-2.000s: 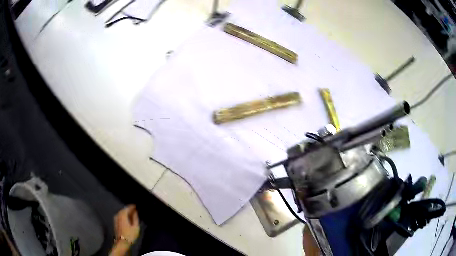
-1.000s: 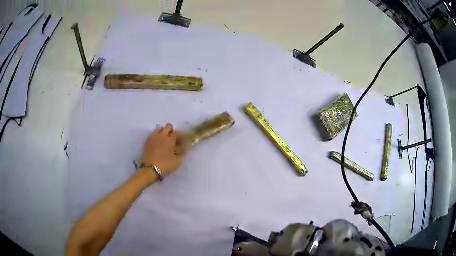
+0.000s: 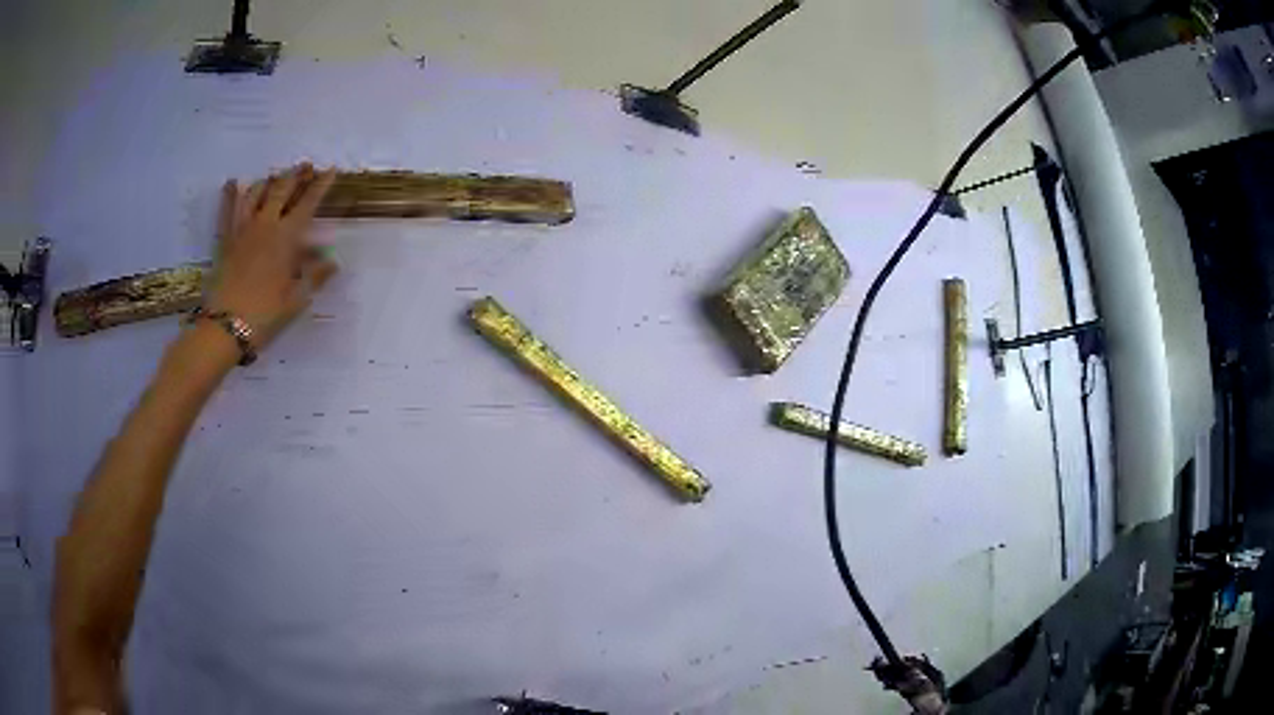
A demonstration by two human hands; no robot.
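Note:
My left hand [image 3: 266, 259], with a bracelet at the wrist, is low over the white-lilac marker paper [image 3: 419, 559] at the upper left. Its fingers are apart. The fingertips are at the left end of a brown-yellow bar weight [image 3: 454, 197], and the thumb is away from it. Another bar weight [image 3: 133, 298] lies left of the hand, its right end hidden by the hand. A yellow bar weight [image 3: 594, 402] lies slantwise in the middle. My right hand is out of view. A small dark part [image 3: 545, 707] shows at the bottom edge.
A block weight [image 3: 789, 291] and two short bar weights [image 3: 850, 435] [image 3: 954, 366] lie to the right. A black cable [image 3: 834, 461] hangs across the view. Table clamps [image 3: 235, 56] [image 3: 661, 108] [image 3: 24, 293] [image 3: 1041, 338] stand around the lay. A long white roll [image 3: 1118, 307] runs along the right.
The view has shifted to the right. My left hand has moved a bar weight away from me, beside the other long one, and its fingers have opened. The machine has almost left the view.

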